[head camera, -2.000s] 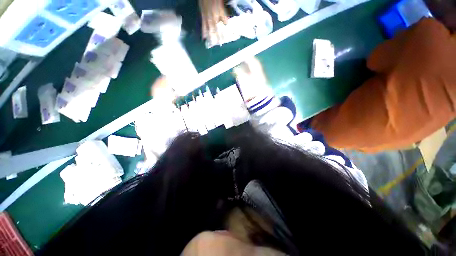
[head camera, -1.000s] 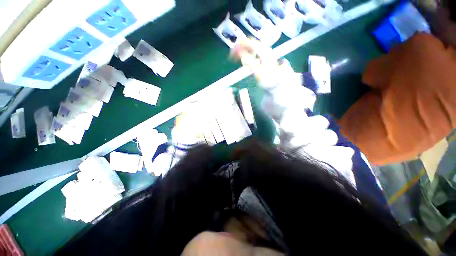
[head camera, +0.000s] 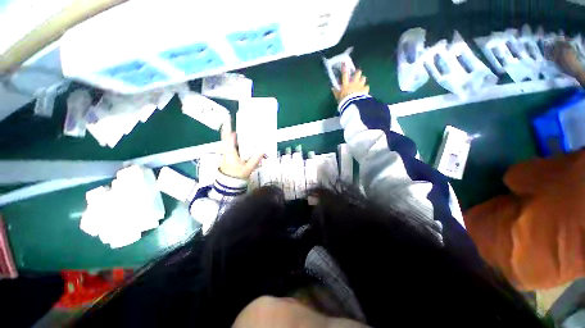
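My left hand (head camera: 238, 163) is at the near side of the rail, its thumb and fingers at the lower end of a plain white carton (head camera: 258, 125), which it appears to hold over the rail. My right hand (head camera: 351, 85) reaches across the rail, fingers on a bagged product (head camera: 336, 66) with a dark oval, lying on the belt. A row of open cartons (head camera: 301, 174) stands side by side before me, several thin flaps raised. Hair hides their near ends.
A white pile (head camera: 125, 208) lies at left. Printed cartons (head camera: 118, 115) lie beyond the rail (head camera: 308, 128), under a socket panel (head camera: 205, 48). Bagged products (head camera: 458, 64) line the far right. One carton (head camera: 454, 152) lies near a neighbour's orange sleeve (head camera: 523, 221) and a blue bin (head camera: 557, 125).
The view has turned right. My right hand has moved out over the belt onto a bagged product. My left hand now shows clearly at the plain white carton.
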